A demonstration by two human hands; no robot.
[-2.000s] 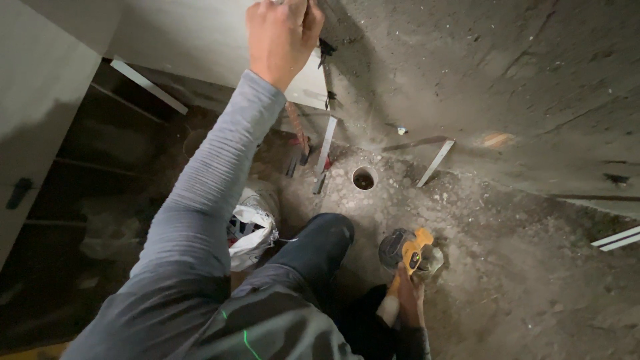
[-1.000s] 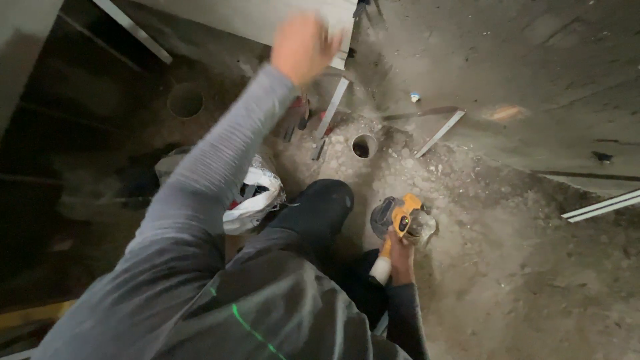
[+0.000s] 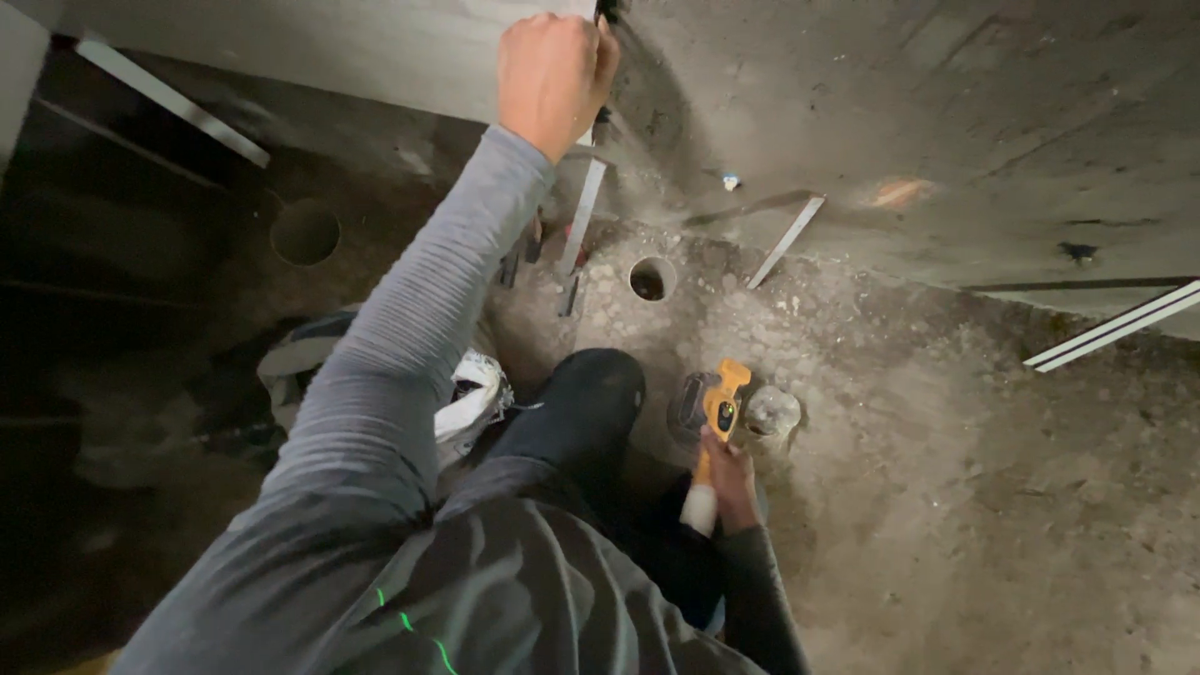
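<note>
At the top, my left hand point(image 3: 553, 80) is curled into a fist beside the edge of a pale panel point(image 3: 403, 47), close to the wall; whether its fingers hold anything is hidden. Low and right of centre, my right hand point(image 3: 729, 476) grips a yellow hand tool point(image 3: 727, 398) with a whitish lower part. This tool is above the floor, between a dark round object point(image 3: 689, 405) and a round pipe opening point(image 3: 773, 411). A green light line crosses my shirt.
Another pipe opening point(image 3: 652, 278) lies ahead of my knee, with metal strips point(image 3: 584, 216) point(image 3: 787, 242) near it. A white sack point(image 3: 473, 398) stands left of my leg. A rough wall point(image 3: 937, 112) rises ahead; a larger hole point(image 3: 306, 232) is at left.
My left hand, blurred and lower beside the panel a second ago, is now back up as a fist near its edge. My right hand keeps hold of the yellow tool.
</note>
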